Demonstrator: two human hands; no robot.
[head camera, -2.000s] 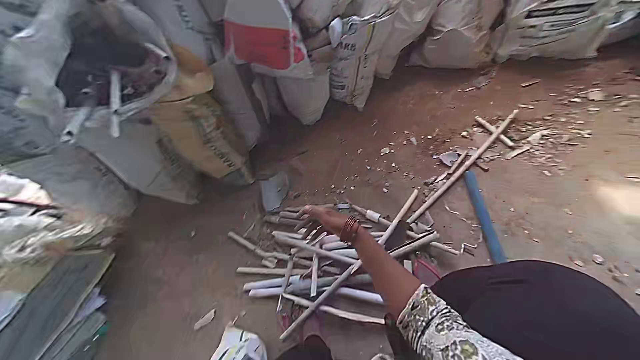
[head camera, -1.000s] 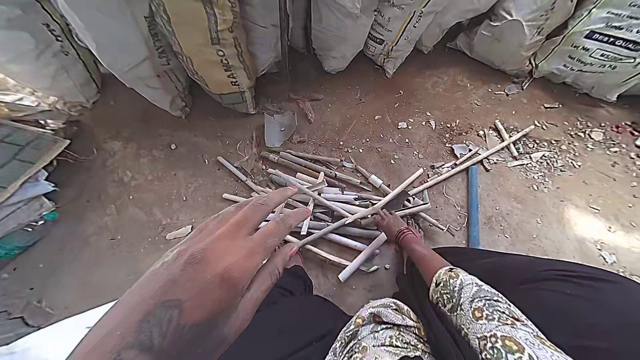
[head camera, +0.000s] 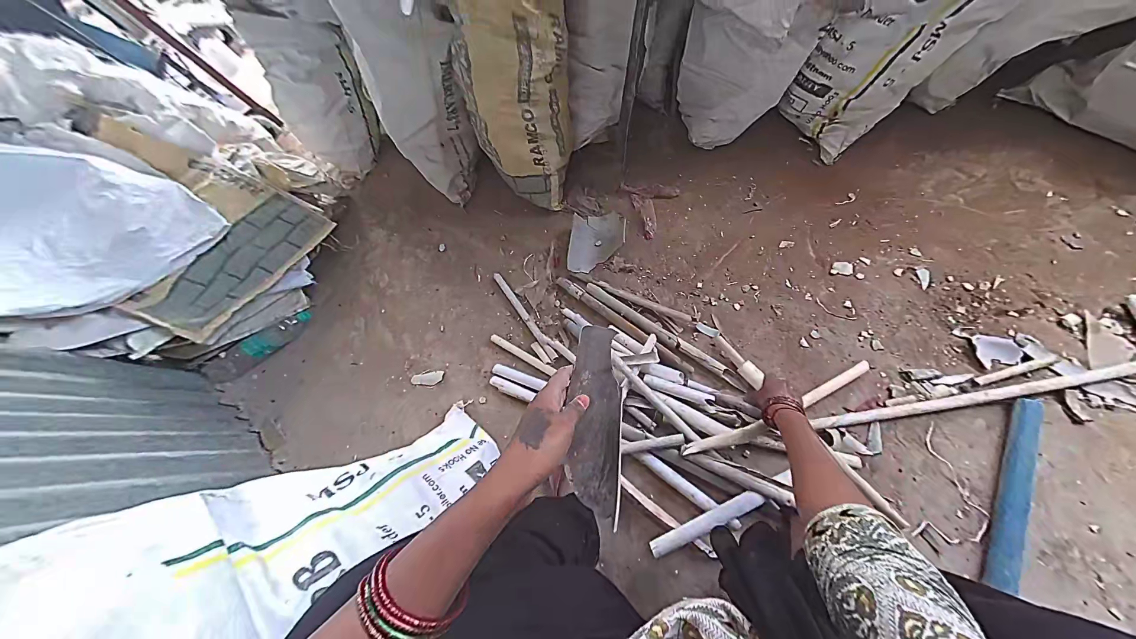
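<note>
My left hand (head camera: 552, 424), with bangles on the wrist, grips a dark, flat curved piece (head camera: 596, 426) with a pale edge; its material I cannot tell. It stands over the left part of a loose heap of pale and grey pipe pieces (head camera: 679, 390) on the ground. At the right side of the heap is my right hand (head camera: 774, 399), its fingers around the end of a short pale pipe (head camera: 748, 373). My right fingers are partly hidden by the hand itself. A long pale pipe (head camera: 941, 404) stretches right from the heap.
Filled woven sacks (head camera: 524, 98) line the back. A blue pipe (head camera: 1013, 497) lies at the right, near broken shards (head camera: 996, 349). Flattened sheets (head camera: 244, 266) and a corrugated sheet (head camera: 115, 435) are at the left. A white printed sack (head camera: 257, 541) lies front left.
My left hand, bare and raised close to the camera a second ago, now holds the dark curved piece over the heap. My right hand remains at the heap's right side.
</note>
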